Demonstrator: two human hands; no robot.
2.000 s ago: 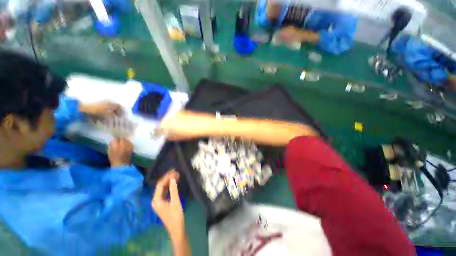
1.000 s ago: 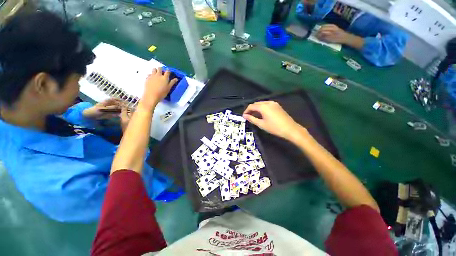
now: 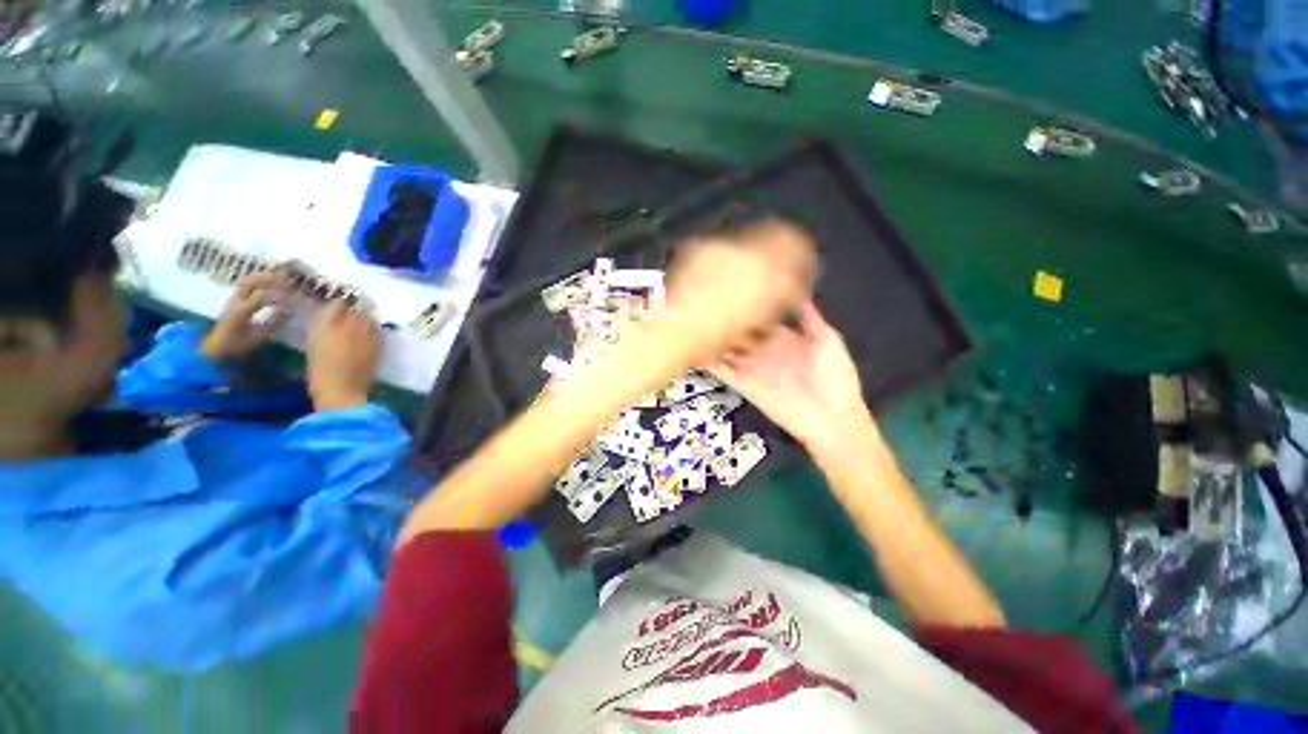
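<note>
A pile of pale module plates [image 3: 689, 430] with dark round spots lies in the left part of the upper black tray [image 3: 897, 308]. A second black tray [image 3: 574, 172] lies partly under it. My left hand [image 3: 746, 280] is blurred above the tray, its forearm crossing over the plates. My right hand [image 3: 803, 376] is beside and just below it, palm turned up, fingers near the left hand. The two hands overlap in view. Whether either holds a part cannot be told.
A person in a blue smock [image 3: 215, 502] works at the left at a white surface [image 3: 215, 179] with a blue bin [image 3: 409, 222] of black parts. A grey post [image 3: 438, 93] stands behind. Modules line the green bench. A black fixture [image 3: 1126, 445] and clear bag [image 3: 1191, 588] are right.
My left hand has moved right from the neighbour's blue bin to above the tray. My right hand has turned palm up and shifted slightly right and down. The camera view has shifted.
</note>
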